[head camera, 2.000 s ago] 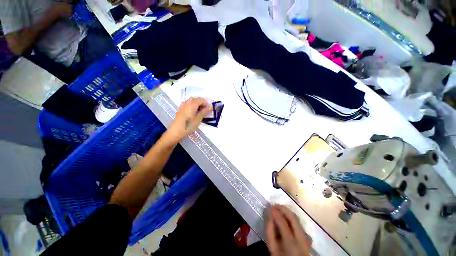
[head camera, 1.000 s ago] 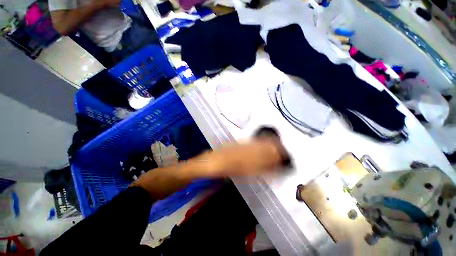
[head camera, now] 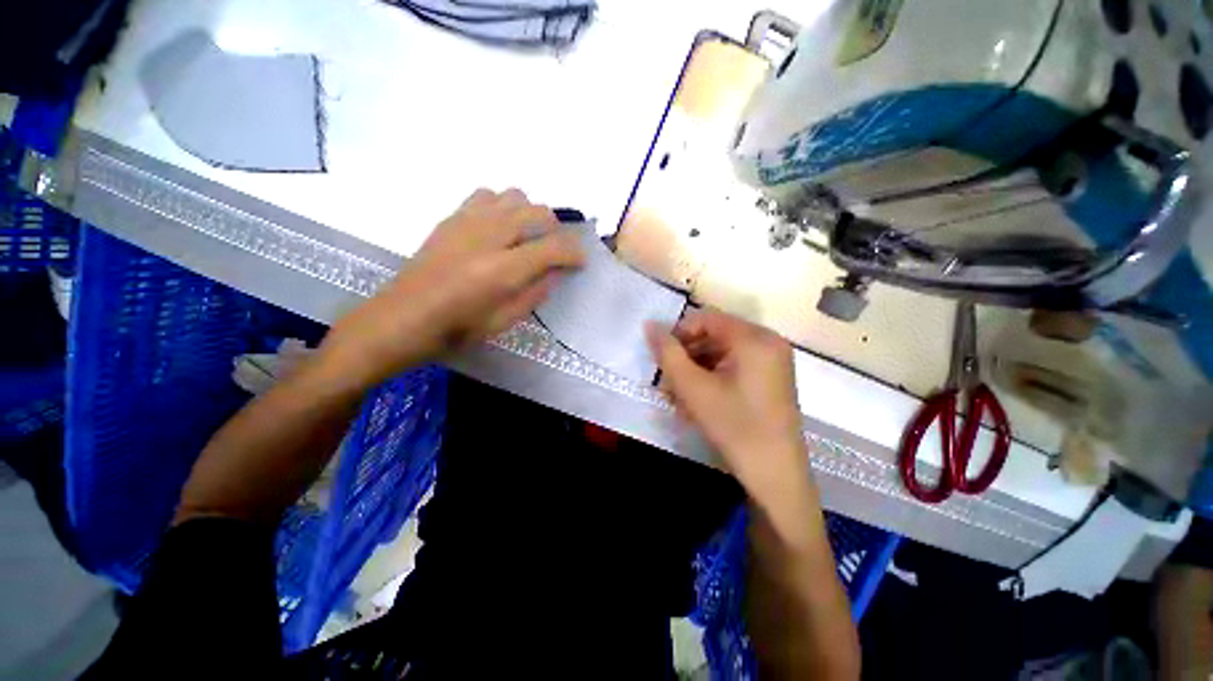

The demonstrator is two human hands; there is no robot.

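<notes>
A light grey pocket piece point(head camera: 605, 313) lies between my two hands at the table's front edge, left of the machine bed point(head camera: 745, 226). My left hand point(head camera: 492, 260) holds its left end, with a bit of dark cloth showing by the fingertips. My right hand point(head camera: 725, 379) pinches its right end between thumb and fingers. The sewing machine point(head camera: 918, 120) stands on the right, its needle area away from the cloth. Another light grey pocket piece point(head camera: 246, 107) lies flat on the left of the table.
Red-handled scissors point(head camera: 955, 439) lie right of my right hand, blades on the bed. The edge ruler point(head camera: 253, 233) runs along the front edge. Blue crates point(head camera: 146, 386) stand below. A pocket piece stack point(head camera: 512, 19) shows at the top edge. A person's arm is at the right edge.
The view has swung toward the machine. My left hand has brought a piece from the left to the front of the bed, and my right hand, out of view one second ago, now holds it too.
</notes>
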